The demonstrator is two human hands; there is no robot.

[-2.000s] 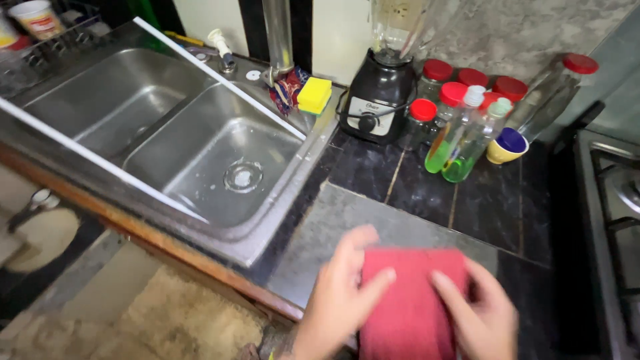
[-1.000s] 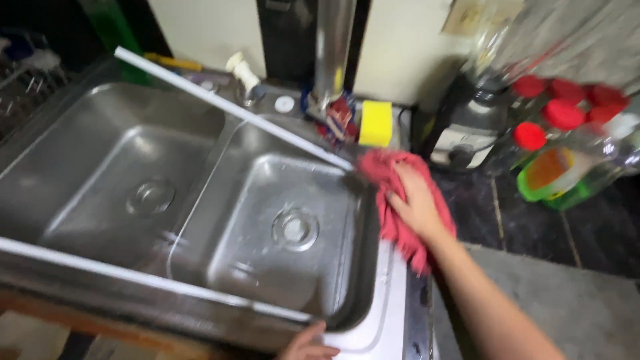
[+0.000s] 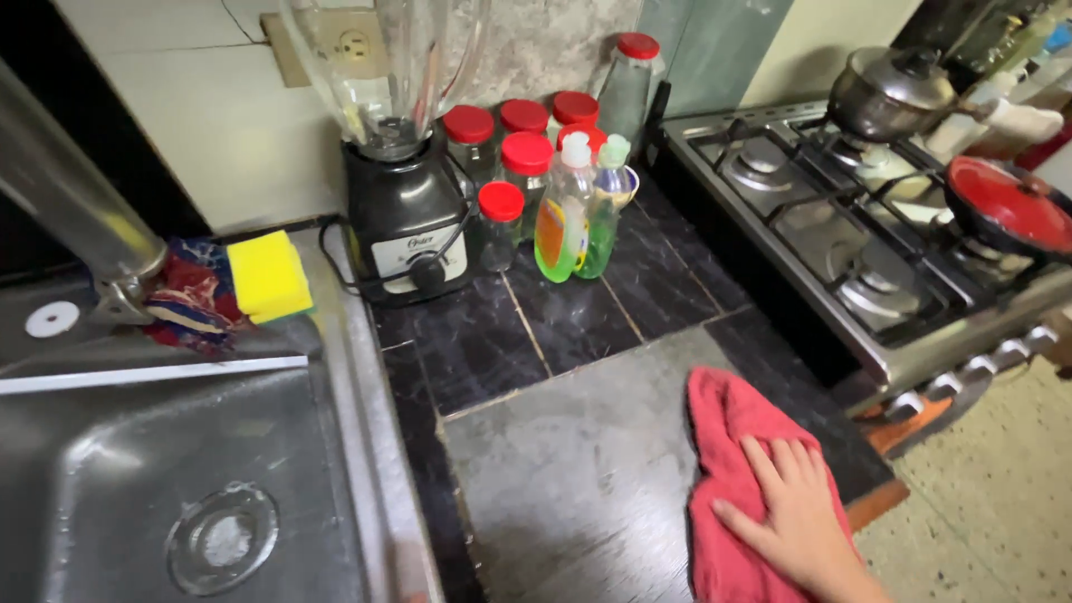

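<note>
My right hand (image 3: 783, 502) lies spread over a red cloth (image 3: 720, 452), pressing it flat on the right side of the grey countertop slab (image 3: 578, 461), near the counter's edge. The cloth reaches over onto the dark tiles. To the left is the metal sink (image 3: 276, 419) with its drain strainer (image 3: 223, 540). A yellow sponge (image 3: 268, 276) sits at the sink's back corner, beside a crumpled red and blue wrapper (image 3: 197, 293). Of my left hand, at most a blurred bit of skin shows at the bottom edge by the sink rim; what it does is hidden.
Behind the slab stand an Oster blender (image 3: 410, 209), several red-lidded glass jars (image 3: 500, 222) and two soap bottles (image 3: 563, 218). At the right is a gas stove (image 3: 787, 218) with a lidded metal pot (image 3: 888, 92) and a red-lidded pan (image 3: 1009, 205). A white strip (image 3: 159, 374) crosses the sink.
My right hand and the red cloth have moved from the sink's right rim to the right side of the grey slab. The view has swung right, toward the stove.
</note>
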